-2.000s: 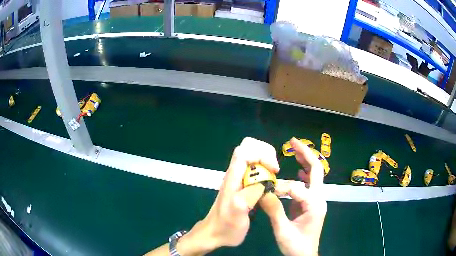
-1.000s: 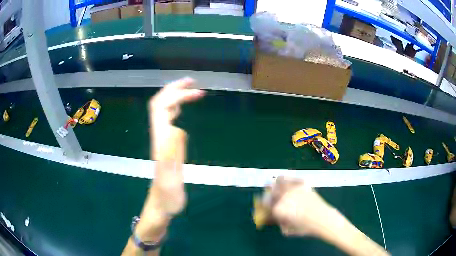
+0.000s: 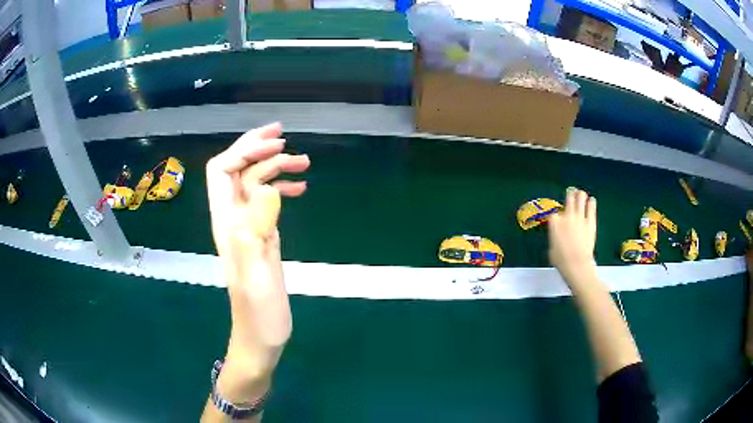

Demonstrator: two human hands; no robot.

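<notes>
A yellow housing shell (image 3: 471,250) lies open side towards me at the near pale rail, with a dark green part in it and red wires trailing onto the rail. A second yellow shell (image 3: 538,213) with a blue area lies behind it to the right. My right hand (image 3: 574,235) is over the belt, touching or just beside this second shell; its palm side is hidden, so I cannot tell if it holds anything. My left hand (image 3: 248,190) is raised at centre left, fingers apart and empty, with a watch on the wrist.
More yellow shells and narrow pieces lie on the green belt at right (image 3: 638,251) and left (image 3: 167,179). A brown cardboard box (image 3: 495,109) topped with clear plastic bags (image 3: 487,49) stands beyond. A white upright post (image 3: 70,157) is at left.
My hands have parted; the right has moved forward to the shells on the right, the left to the left. The yellow piece seen in my right hand no longer shows there. A shell now lies nearer the rail.
</notes>
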